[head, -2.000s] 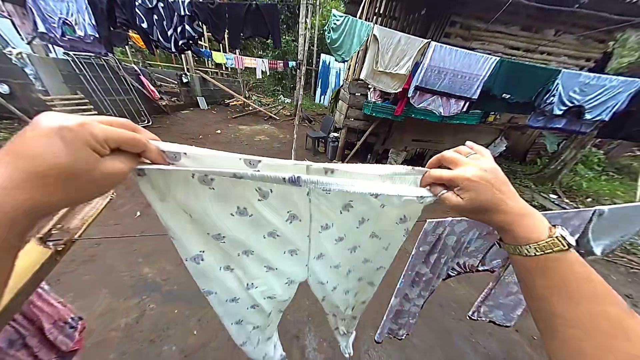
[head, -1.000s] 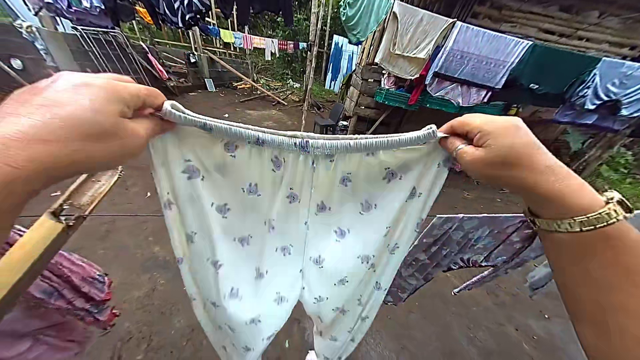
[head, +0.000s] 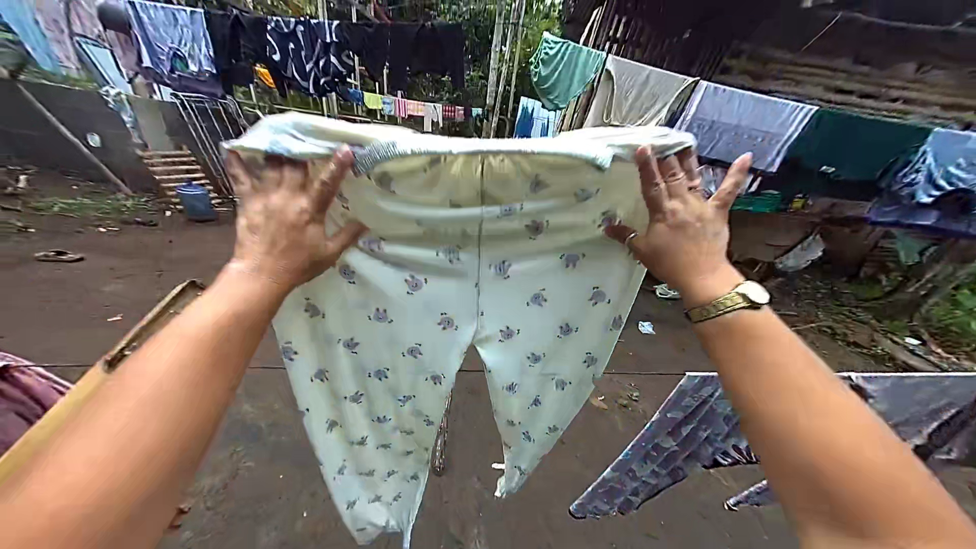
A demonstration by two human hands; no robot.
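Pale printed elastic-waist trousers [head: 473,267] hang from both hands, their legs pointing down. My left hand [head: 290,206] is at the waistband's left end, fingers spread, the fingertips tucked at the folded band. At the right end, my right hand [head: 679,206] has its fingers apart and partly behind or under the band; it wears a ring, and a gold wristwatch [head: 728,303] is on that wrist. The waistband is bunched and folded over at the top. Whether either hand pinches the cloth cannot be told. Behind the trouser legs runs a thin clothesline [head: 640,373].
Patterned purple-grey trousers [head: 671,450] hang on the near line at right, a dark pink cloth [head: 27,396] at left beside a bamboo pole [head: 99,389]. Farther off, laundry hangs on lines, including a green cloth [head: 564,70] and a white towel [head: 743,122]. A blue bucket [head: 196,201] stands near a wall.
Both hands have gone from gripping the waistband's ends to spread fingers at the band. The waistband, stretched straight a second ago, is now bunched and folded. The trousers are held higher in view.
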